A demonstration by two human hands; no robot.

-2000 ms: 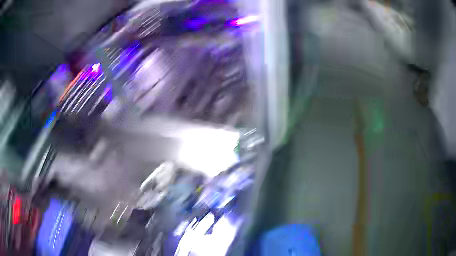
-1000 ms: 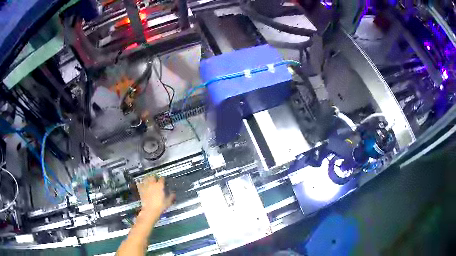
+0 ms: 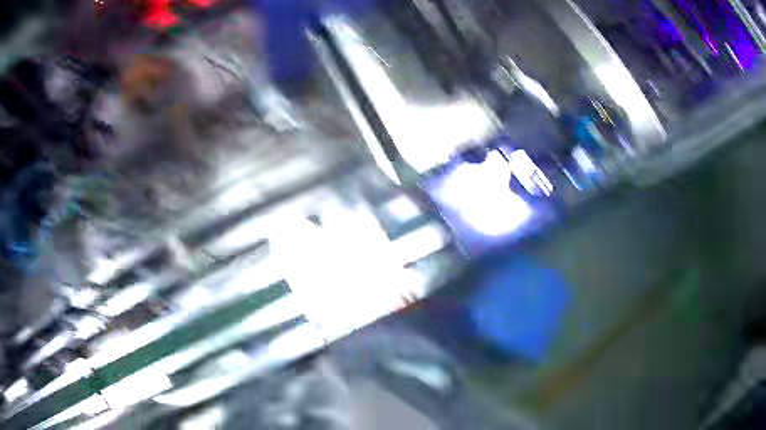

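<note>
The frame is strongly blurred. A flat carrier plate (image 3: 344,260), glaring white, lies across the conveyor rails (image 3: 201,323) near the middle. The rails run from the lower left up to the right, with green between them. A second bright plate or lit surface (image 3: 487,197) is to the right of the carrier plate. I cannot make out my left hand or my right hand. Blur hides any fine detail on the rails.
A blue stool (image 3: 525,306) stands beside the machine on the grey floor (image 3: 655,319). A silver linear slide (image 3: 369,92) rises behind the plates. Blurred machine parts are at the left. A grey, unclear shape (image 3: 386,386) is at the bottom edge.
The view has shifted and tilted, so the rails slope more steeply. My left hand, over the rails a second ago, no longer shows. The stool now appears higher and more fully.
</note>
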